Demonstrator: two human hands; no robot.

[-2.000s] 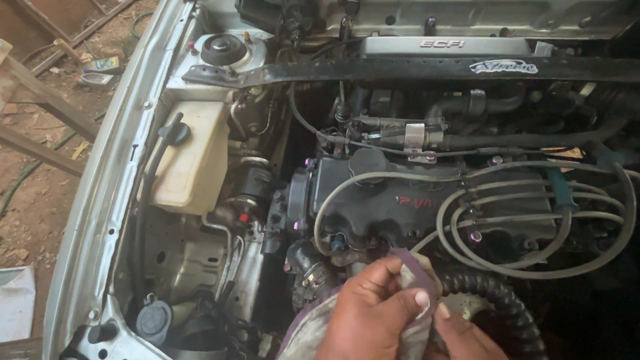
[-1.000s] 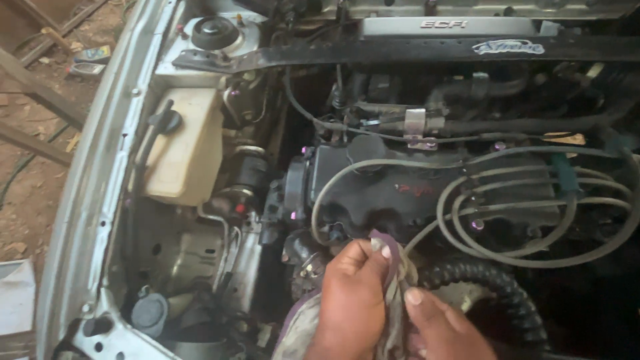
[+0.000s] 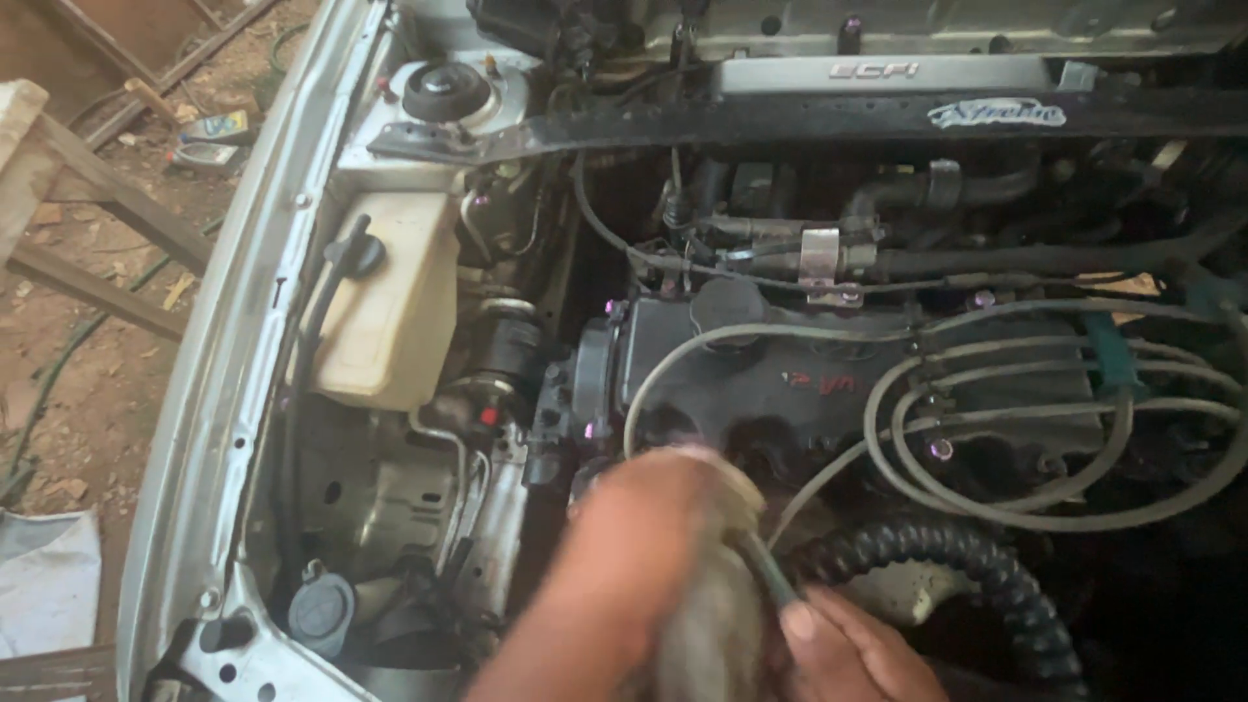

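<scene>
Over the front of a car's engine, my left hand (image 3: 639, 546) is blurred and closed on a greyish cloth (image 3: 717, 604) that hangs below it. My right hand (image 3: 858, 648), at the lower edge, grips a thin greenish rod-like part (image 3: 770, 575) whose far end meets the cloth; what it is exactly I cannot tell. Behind my hands lies the black engine valve cover (image 3: 760, 390) with red marks. Grey spark plug leads (image 3: 985, 517) loop over its right side, held by a green clip (image 3: 1111, 356). My left fingertips are hidden.
A black corrugated hose (image 3: 1033, 604) curves at the lower right. Left of the engine stand a whitish plastic reservoir (image 3: 390, 322) and the washer filler cap (image 3: 322, 612). A black strut bar (image 3: 682, 127) crosses behind. Outside the silver fender (image 3: 200, 370) is a wooden stand (image 3: 107, 210).
The thin rod-like part now shows between my right hand and the cloth. My left hand's back has turned upward, its fingers folded over the cloth.
</scene>
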